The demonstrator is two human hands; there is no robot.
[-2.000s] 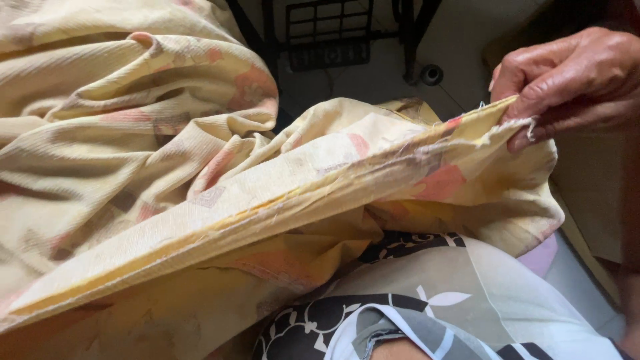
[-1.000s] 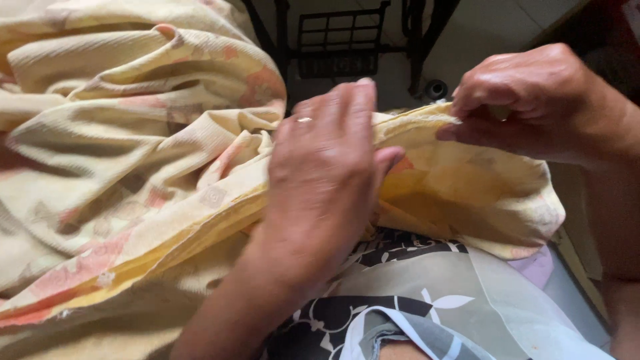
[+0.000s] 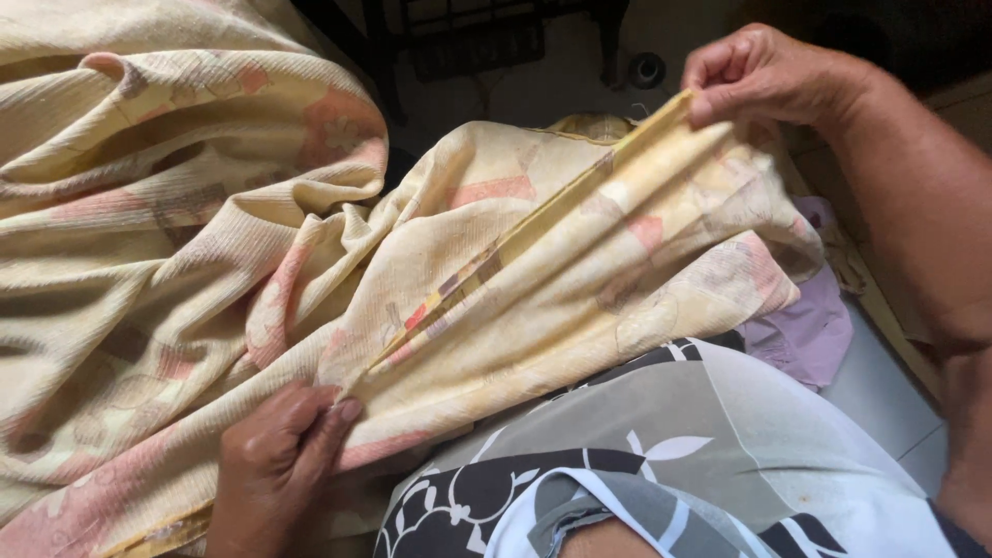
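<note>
A large cream patterned fabric (image 3: 542, 294) with pink and brown motifs lies in folds across the left and middle of the view. My left hand (image 3: 283, 449), low and left of centre, pinches its folded edge between thumb and fingers. At the upper right my right hand (image 3: 748, 77) pinches the other end of that same edge. Between the two hands the edge runs taut on a diagonal, with a narrow yellow strip and a small red patch showing along it. Some fingertips of both hands are hidden by the cloth.
Black metal framework (image 3: 480, 39) stands on the floor behind the fabric, with a small dark round part (image 3: 646, 70) beside it. A lilac cloth (image 3: 806, 325) hangs at the right. My lap, in grey, black and white patterned clothing (image 3: 659, 411), is below the fabric.
My left hand, flat over the fabric one second ago, is now lower left, pinching the edge. The stretch of edge between my hands is pulled straight and slopes more steeply.
</note>
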